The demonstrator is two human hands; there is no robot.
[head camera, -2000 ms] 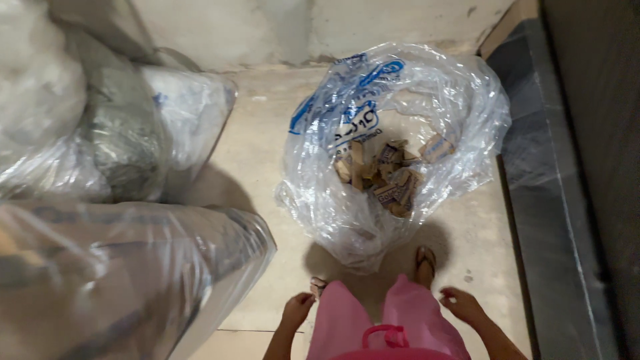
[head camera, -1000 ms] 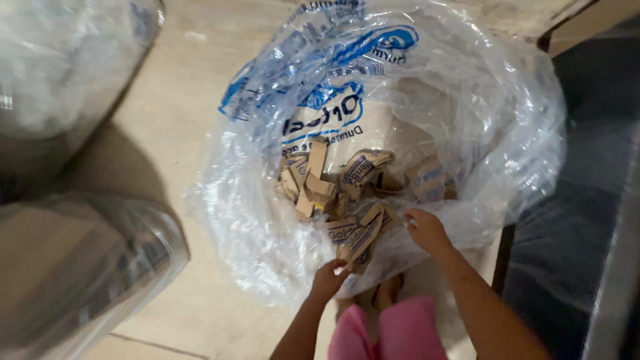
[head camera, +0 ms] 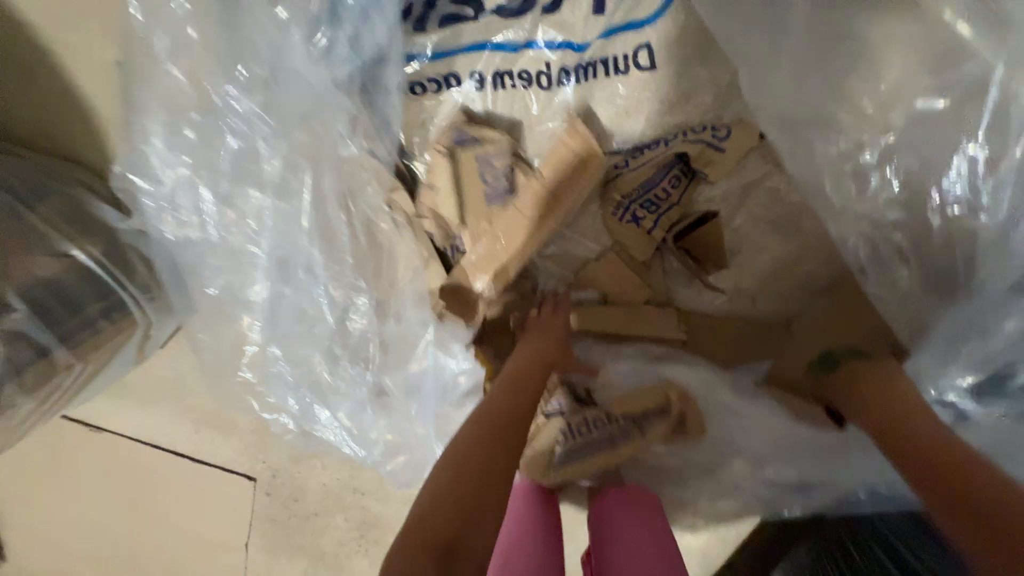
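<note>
A large clear plastic bag (head camera: 296, 240) with blue print lies wide around torn pieces of brown cardboard (head camera: 552, 192). My left hand (head camera: 552, 332) reaches down among the pieces at the centre, beside a narrow cardboard strip (head camera: 628, 322); its fingers are blurred and partly hidden. At the right, my right hand (head camera: 852, 380) is at the edge of a wide cardboard piece (head camera: 736, 340); its fingertips are hard to make out. A crumpled printed cardboard piece (head camera: 608, 428) lies between my forearms, near my knees.
At the left stands another filled plastic bag (head camera: 72, 296). Pale floor tiles (head camera: 136, 488) with a dark joint show at the lower left. My pink-clad legs (head camera: 584, 528) are at the bottom, and something dark (head camera: 840, 544) is at the lower right.
The view has come much closer to the bag. My hands, beside my legs at first and then over the cardboard's near edge, are now down among the pieces and farther apart.
</note>
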